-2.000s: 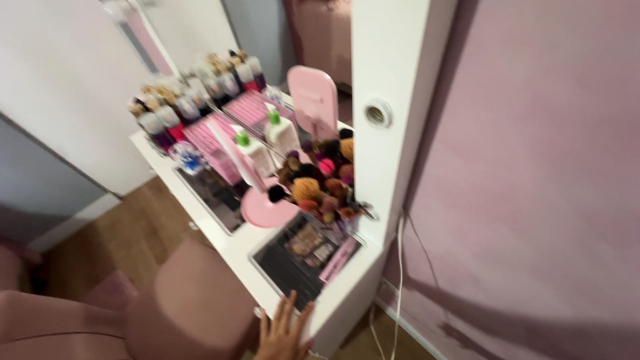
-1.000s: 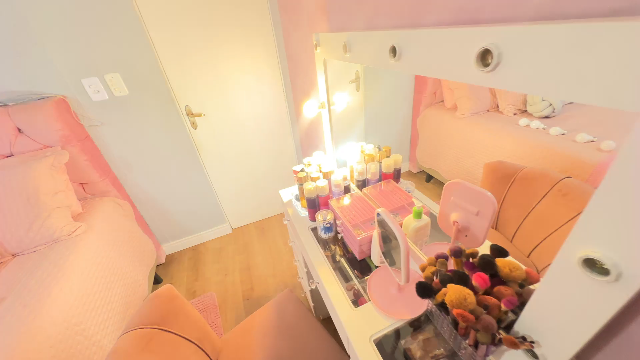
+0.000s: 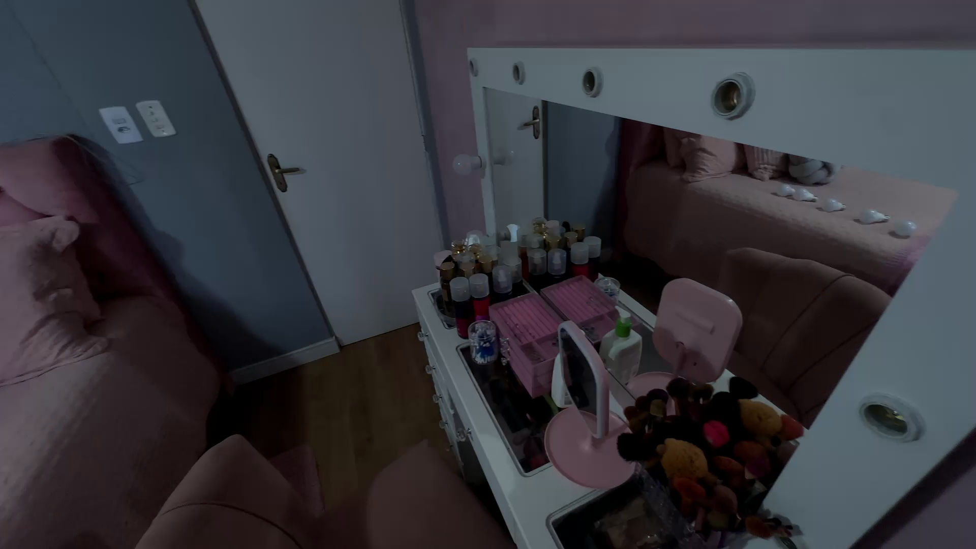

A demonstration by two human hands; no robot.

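Neither of my hands shows in the head view now. A white vanity table (image 3: 499, 488) with a large framed mirror (image 3: 587, 179) stands at the right. On it, a pink tabletop mirror (image 3: 585, 381) stands upright on its round base, left of a dense bunch of makeup brushes (image 3: 686, 457). Behind it sit a pink jewelry box (image 3: 530, 335), a clear jar of cotton swabs (image 3: 483, 343) and several cosmetic bottles (image 3: 478, 293). A white pump bottle lies partly behind the small mirror. The frame holds empty bulb sockets (image 3: 733, 96) and one unlit bulb (image 3: 467, 164) at its left side.
An upholstered chair (image 3: 221, 496) stands before the vanity. At the left is a bed (image 3: 84, 427) with a pillow (image 3: 46, 297). Behind are a closed white door (image 3: 351, 168) and wall switch plates (image 3: 155, 118). Several loose bulbs lie on the bed in the mirror's reflection.
The room has gone from brightly lit to dim, and the glowing bulb at the mirror's left side is now dark. The hand at the vanity's near corner two seconds ago is out of view.
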